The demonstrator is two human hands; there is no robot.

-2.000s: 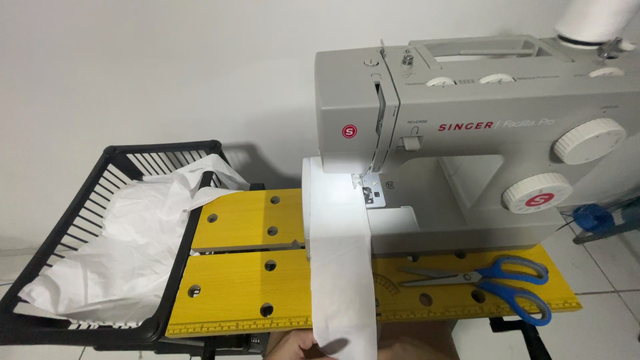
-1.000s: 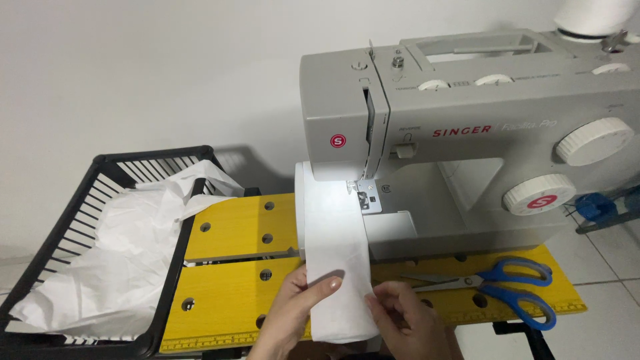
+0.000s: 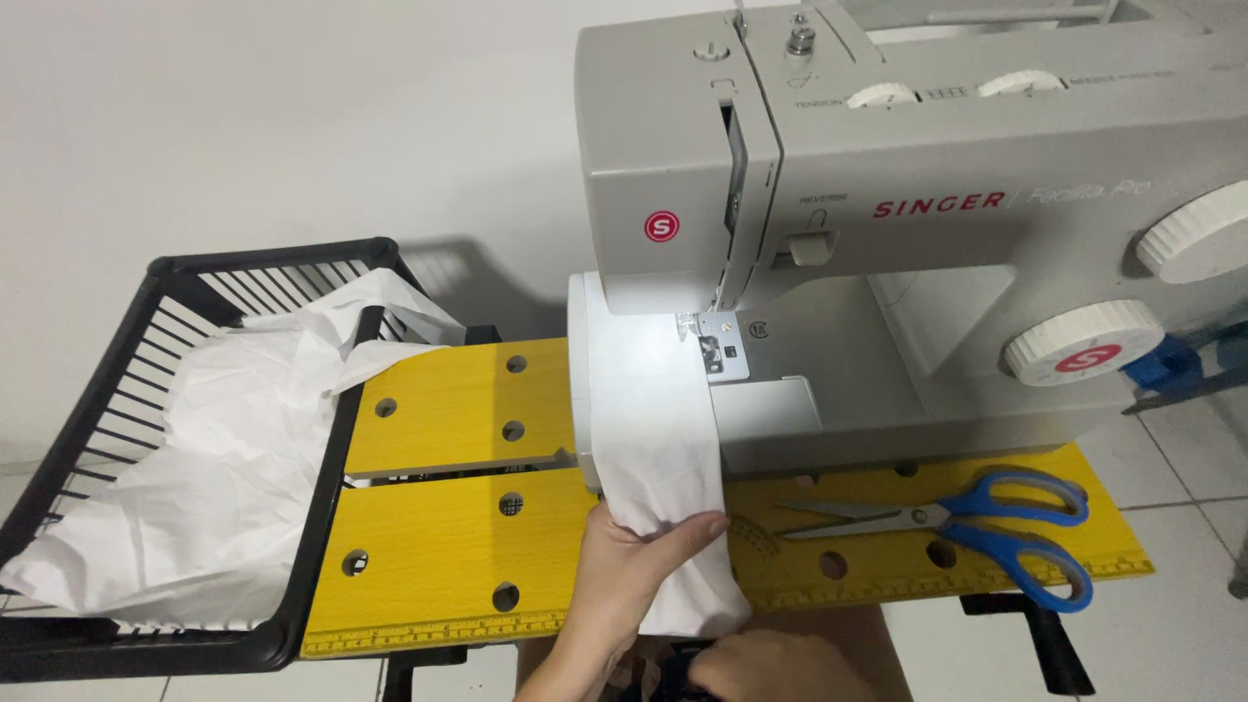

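Note:
A strip of white fabric (image 3: 655,419) runs from under the presser foot of the grey Singer sewing machine (image 3: 673,146) toward me and hangs over the yellow workbench's front edge. My left hand (image 3: 634,575) grips the strip between thumb and fingers, the thumb on top. Below the strip's lower end, blurred and low in view, my right hand (image 3: 770,668) has curled fingers; whether it holds cloth cannot be told. Blue-handled scissors (image 3: 936,517) lie on the bench to the right, blades pointing left.
A black plastic basket (image 3: 336,487) with crumpled white fabric (image 3: 219,439) stands left of the yellow workbench top (image 3: 439,536). Clamp handles (image 3: 1058,653) stick out below the bench's front edge. The machine's dials (image 3: 1084,343) face me. A white wall rises behind.
My right hand has moved from the strip's right edge down below its lower end. My left hand, out on the strip one second ago, still holds it. The view has shifted closer to the machine.

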